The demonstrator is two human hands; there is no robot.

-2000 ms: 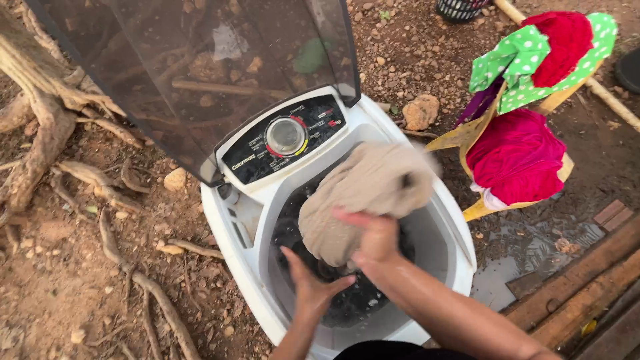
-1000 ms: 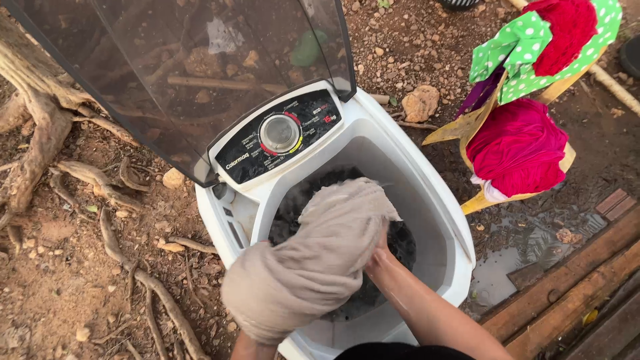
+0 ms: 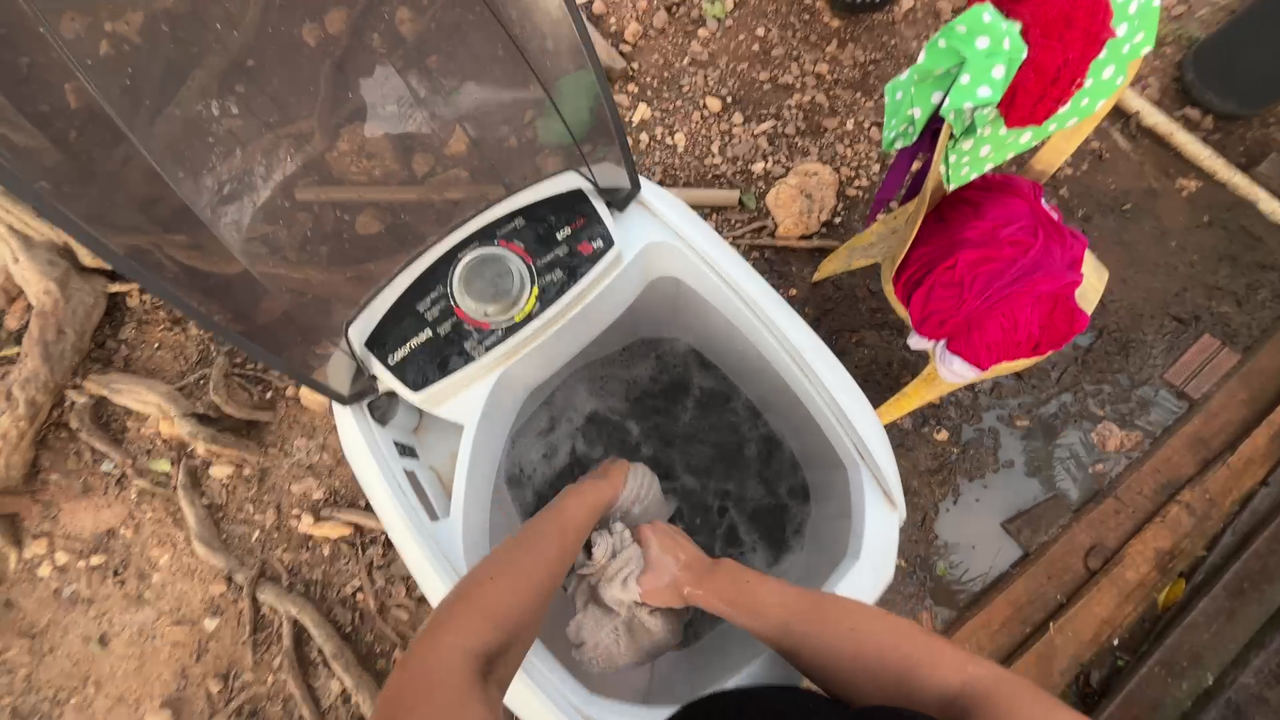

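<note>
A white top-loading washing machine (image 3: 880,500) stands with its smoky lid (image 3: 250,150) raised. Dark, foamy water (image 3: 700,440) fills the lower part of its tub. Over the tub's near side, my left hand (image 3: 606,485) grips the upper end of a wet beige cloth (image 3: 625,630), with its fingers partly hidden by the fabric. My right hand (image 3: 672,565) is closed around the bunched cloth just below and to the right. The cloth's lower part hangs inside the tub near the front wall. A control panel with a round dial (image 3: 492,285) sits behind the tub.
Right of the machine, a yellow wooden chair (image 3: 915,390) holds a magenta cloth pile (image 3: 990,270); beyond it lie green polka-dot (image 3: 985,130) and red fabrics (image 3: 1060,60). Wooden beams (image 3: 1130,520) edge a puddle (image 3: 985,500) at the lower right. Tree roots (image 3: 215,540) cross the ground at left.
The beige cloth, a bulky bundle raised over the tub before, is now bunched narrow and lower in the tub. My left hand, hidden beneath it a second ago, has come into view.
</note>
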